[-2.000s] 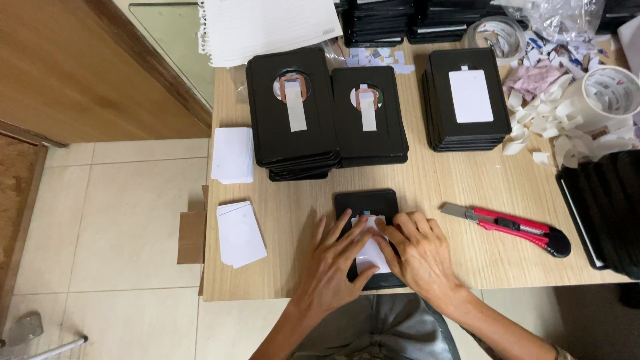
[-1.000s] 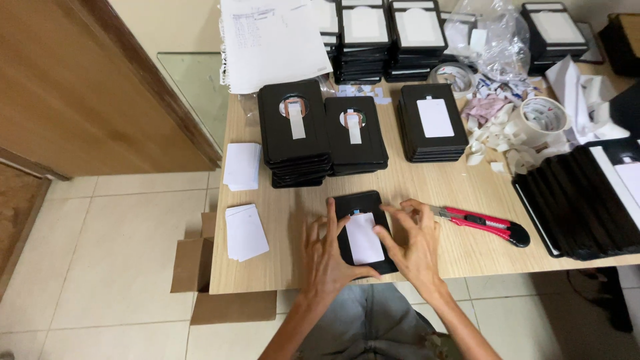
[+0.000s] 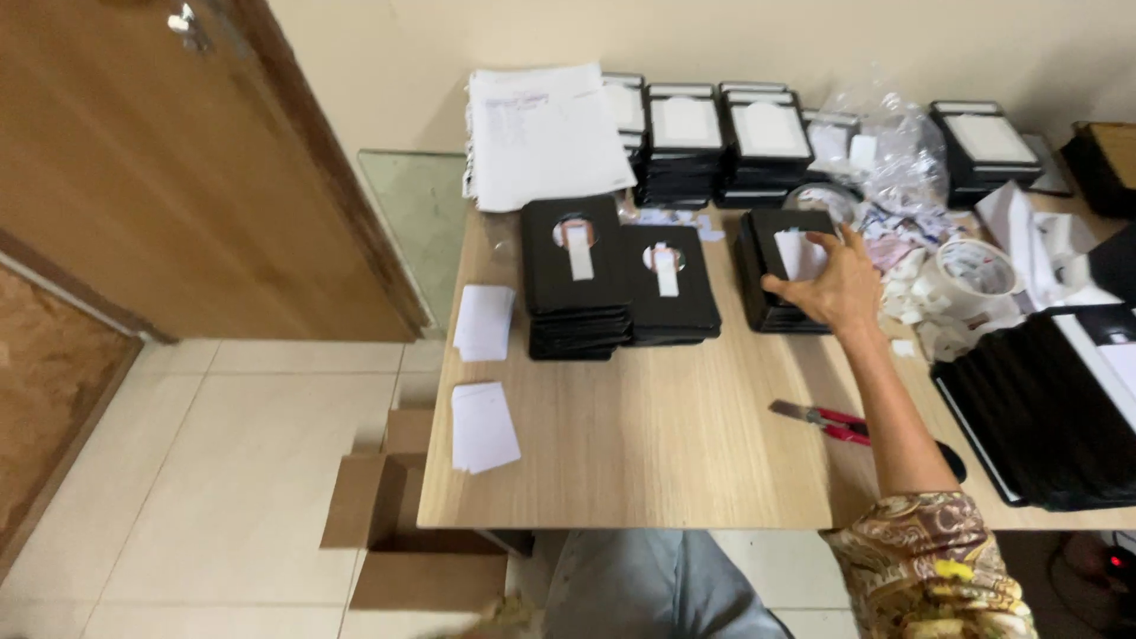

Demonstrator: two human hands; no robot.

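My right hand (image 3: 834, 280) grips the top black panel (image 3: 768, 232) of the right-hand stack by its sides, thumb at the left edge and fingers over the top right. A white card (image 3: 797, 256) lies on that panel, partly under the hand. Whether the panel rests fully on the stack cannot be told. A red snap-off utility knife (image 3: 839, 428) lies under my forearm, partly hidden. Two more stacks of black panels, a taller one (image 3: 572, 266) and a lower one (image 3: 679, 297), bear white strips over round openings. My left hand is out of view.
White card piles (image 3: 484, 324) lie along the table's left edge. Behind are papers (image 3: 546, 133) and framed black stacks (image 3: 683, 124). At right are a tape roll (image 3: 976, 271), scraps, clear plastic (image 3: 896, 151) and a long row of black frames (image 3: 1038, 417). An open cardboard box (image 3: 426, 568) stands below.
Both hands were on a black panel at the table's front; that spot now shows bare wood. My right hand has moved to the right-hand stack, and my left hand has left the view.
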